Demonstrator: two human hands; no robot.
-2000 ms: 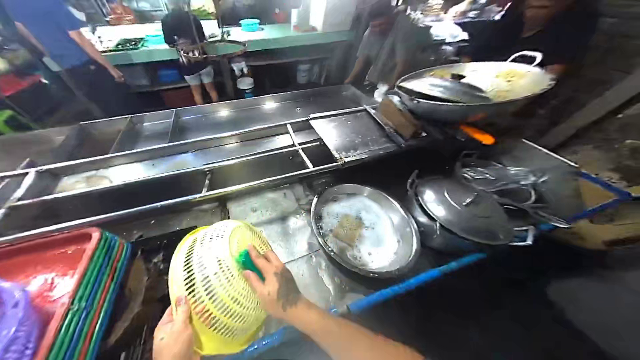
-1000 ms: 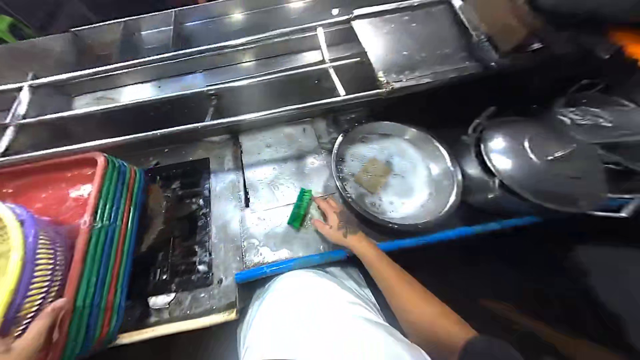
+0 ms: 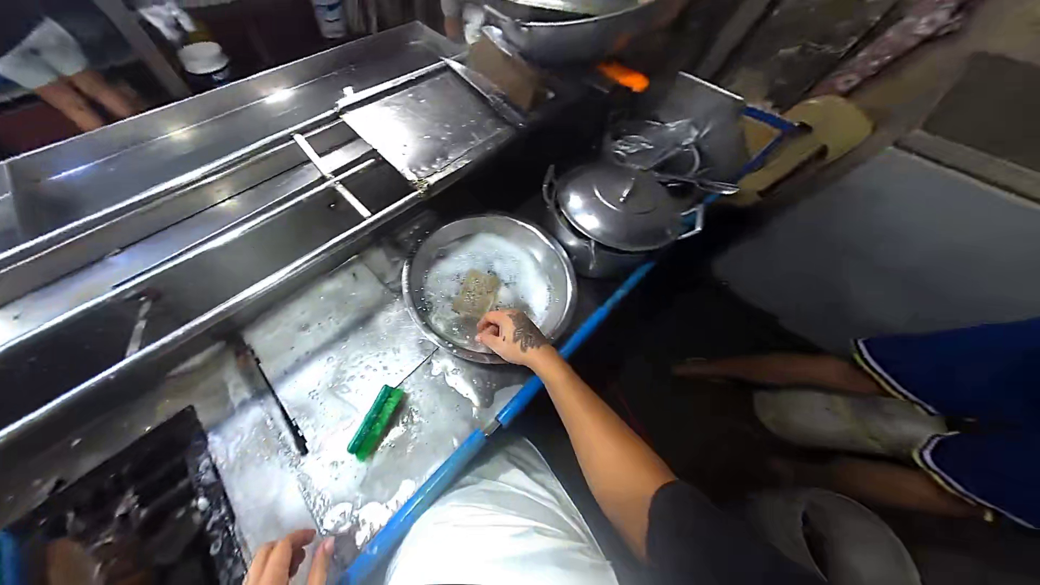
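Observation:
My right hand (image 3: 512, 336) is over the near rim of a round metal basin (image 3: 561, 313) of soapy water, its fingers curled; whether it holds anything cannot be told. Just beyond the fingertips a tan scouring pad or sponge (image 3: 477, 293) lies in the suds. A green scrub brush (image 3: 376, 422) rests on the wet metal counter (image 3: 325, 366), left of the basin. At the bottom edge my left hand (image 3: 290, 559) is partly cut off by the frame, with its fingers apart and nothing seen in them.
A lidded metal pot (image 3: 621, 207) stands right of the basin. Beyond it, a large wok (image 3: 569, 32) sits near an orange flame (image 3: 624, 76). A blue rail (image 3: 528, 398) edges the counter. A dark grate (image 3: 130, 504) is at lower left. Another person's legs (image 3: 853, 414) are at right.
The yellow basket has left my hands, and the brush, in my right hand two seconds ago, now lies on the counter. My right hand has moved to the basin. My left hand is off the stacked baskets.

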